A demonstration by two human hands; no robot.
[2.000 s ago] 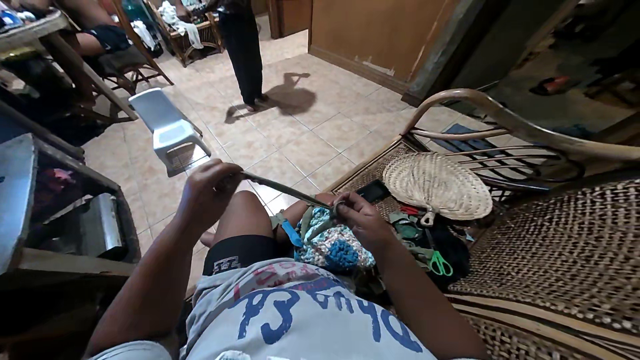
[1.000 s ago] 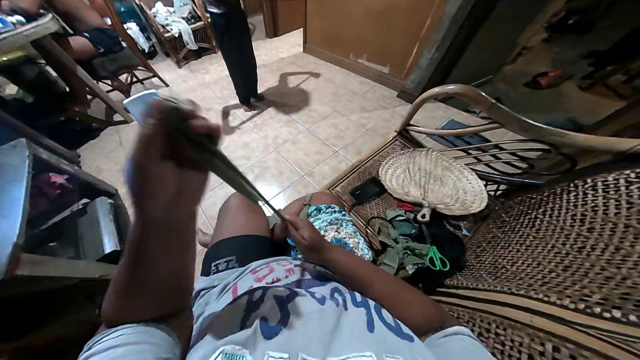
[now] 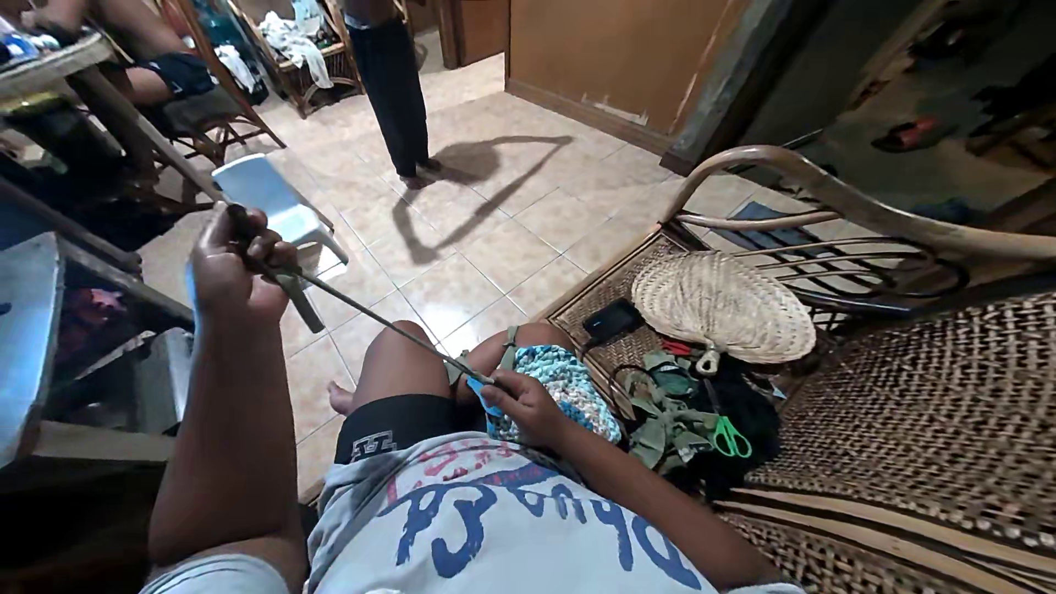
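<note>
A thin dark green strip (image 3: pixel 371 313), likely fabric, is stretched between my hands. My left hand (image 3: pixel 247 264), raised at the left, is closed around one part, and a flat tail of the strip hangs below it. My right hand (image 3: pixel 524 404) pinches the other part over my lap. Beneath and beside my right hand, a chunky blue, teal and white knitted or crocheted piece (image 3: pixel 569 388) lies on my thigh. A small bright blue object (image 3: pixel 481 394) shows next to my right fingertips; I cannot tell what it is.
On the woven rattan bench (image 3: pixel 916 412) beside me lie a woven hand fan (image 3: pixel 726 305), a dark phone (image 3: pixel 612 322), green fabric scraps (image 3: pixel 668 421) and green-handled scissors (image 3: pixel 732 437). A white plastic chair (image 3: pixel 272 198) stands ahead left. A person (image 3: pixel 392 91) stands on the tiles; another sits upper left.
My left hand has risen and moved outward from above my knee. The blue and white piece was partly behind my right hand; the strip between my hands now spans farther than two seconds ago.
</note>
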